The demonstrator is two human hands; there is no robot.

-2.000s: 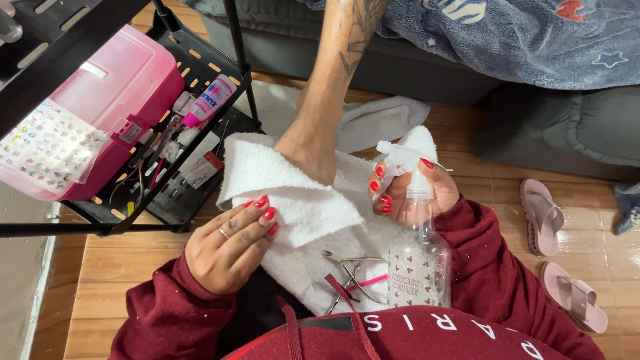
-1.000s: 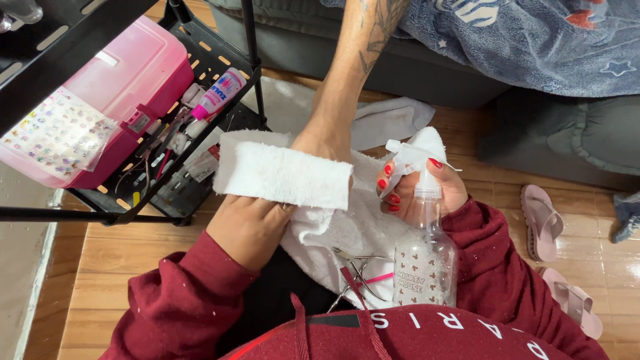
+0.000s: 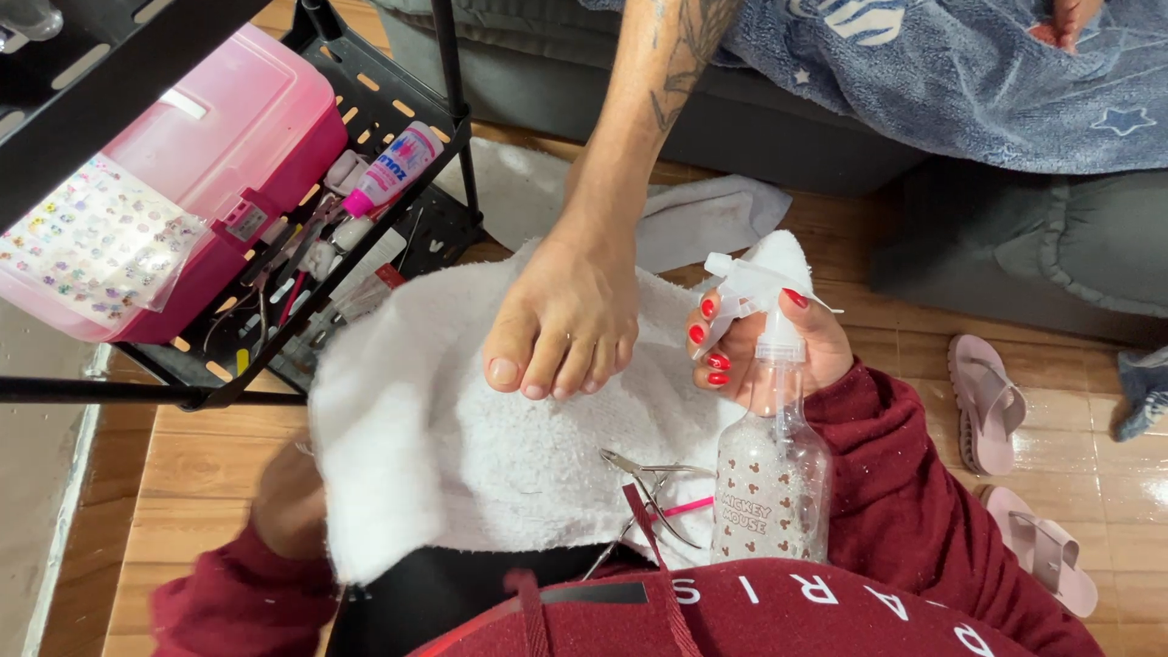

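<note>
Another person's bare foot (image 3: 570, 310) rests on a white towel (image 3: 493, 474) spread over my lap. At the right, my right hand (image 3: 776, 342) holds a clear plastic spray bottle (image 3: 771, 484) by its neck and trigger head. My left hand (image 3: 290, 497) is blurred at the towel's left edge, its fingers hidden by the cloth, so its grip cannot be made out. Metal cuticle nippers (image 3: 643, 479) and a pink stick (image 3: 684, 507) lie on the towel beside the bottle.
A black metal cart (image 3: 246, 392) at the left holds a pink plastic case (image 3: 292, 137), a pink-capped bottle (image 3: 397, 169) and several small tools. Pink flip-flops (image 3: 985, 406) lie on the wooden floor at the right. Behind the foot stands a grey sofa (image 3: 803, 128) with a blue blanket (image 3: 1004, 100).
The towel flap that covered the toes has come off them, and the foot is bare. My left hand has moved left and down. My right hand still holds the spray bottle.
</note>
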